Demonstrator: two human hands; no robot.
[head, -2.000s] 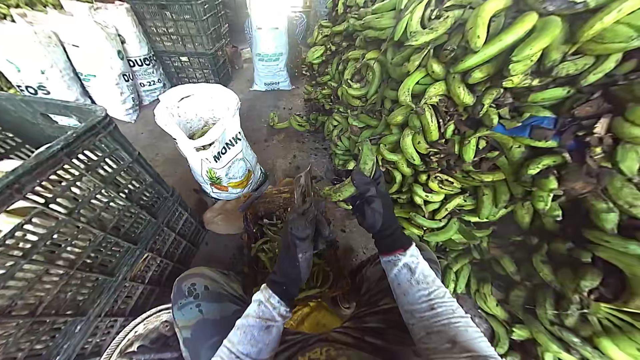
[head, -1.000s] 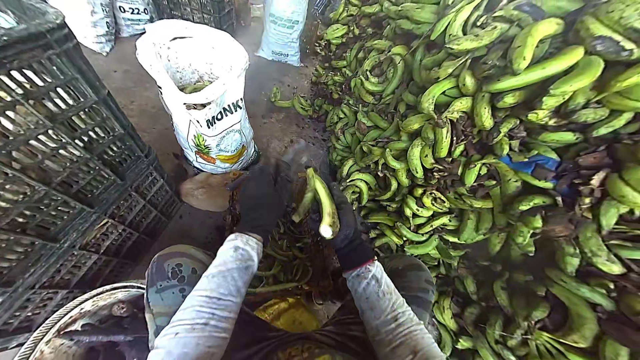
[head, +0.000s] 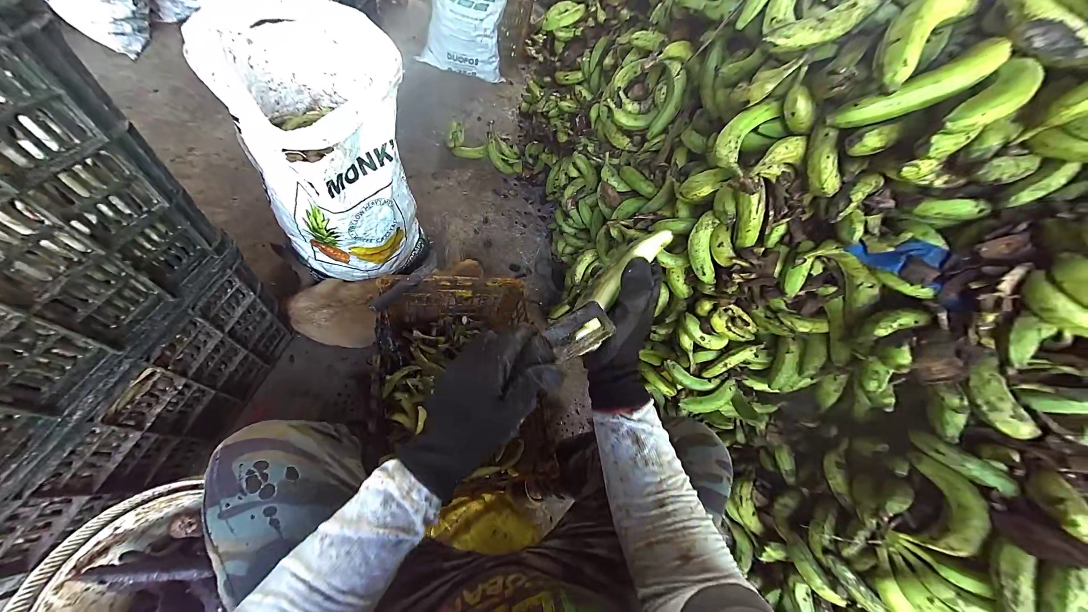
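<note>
My left hand, in a black glove, grips a small peeling tool whose flat, slotted head points right. In my right hand, gloved too, a partly peeled green plantain slants up and to the right, its pale flesh showing at the upper tip. The tool's head lies against or just over the plantain's lower end. Below my hands stands a crate holding strips of green peel; my left forearm and hand hide part of it.
Green plantains are heaped along the right side, with a blue scrap among them. A white sack, open at its top, stands ahead on the left. Stacked plastic crates rise at the far left. Another sack is farther back.
The plantain in my right hand now points up and away, where its pale end pointed toward me a second ago. My left hand has moved in to it with the tool.
</note>
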